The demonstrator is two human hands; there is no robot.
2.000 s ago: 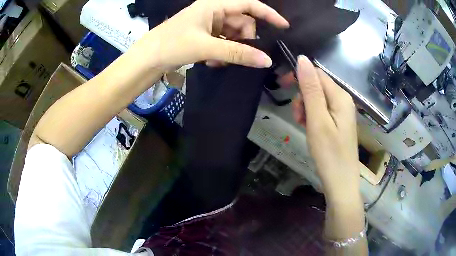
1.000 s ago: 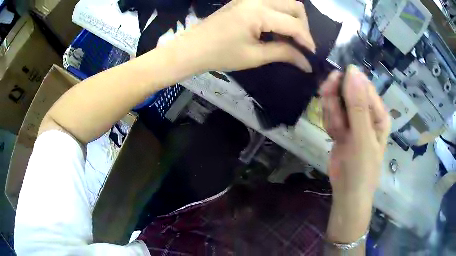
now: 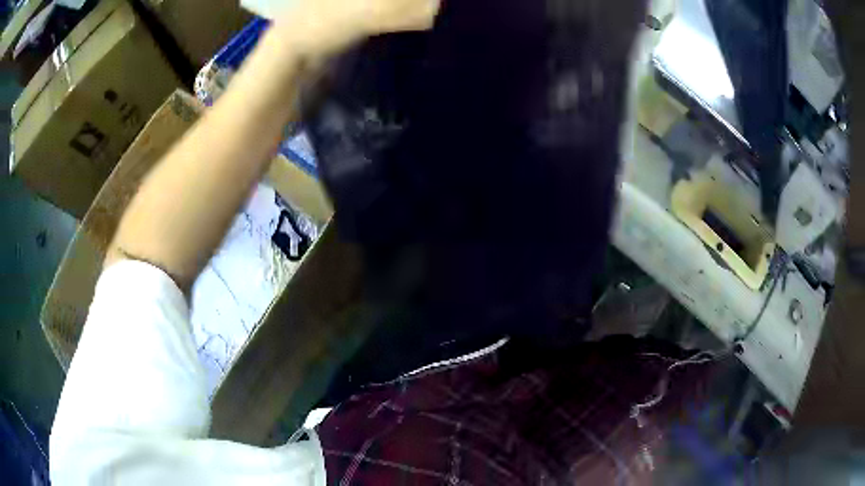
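Observation:
A large dark garment piece (image 3: 484, 142) hangs blurred across the middle of the view, from the top edge down towards the lap. My left hand (image 3: 370, 21) is at the top, blurred and partly cut off by the edge. Its fingers close on the upper left part of the cloth. My right hand is not in view. The snips are not visible. The cloth hides much of the machine table.
The pale machine table (image 3: 683, 275) with a yellow frame (image 3: 726, 233) is at right. A shiny cloth plate (image 3: 697, 62) lies above it, partly behind a dark strip. An open carton of white pieces (image 3: 242, 275) stands at left, near a closed carton (image 3: 81, 123). Red plaid clothing (image 3: 408, 427) covers the lap.
My left hand has moved up and left to the top edge. My right hand with the snips has left the view. The dark cloth now spreads wide across the middle.

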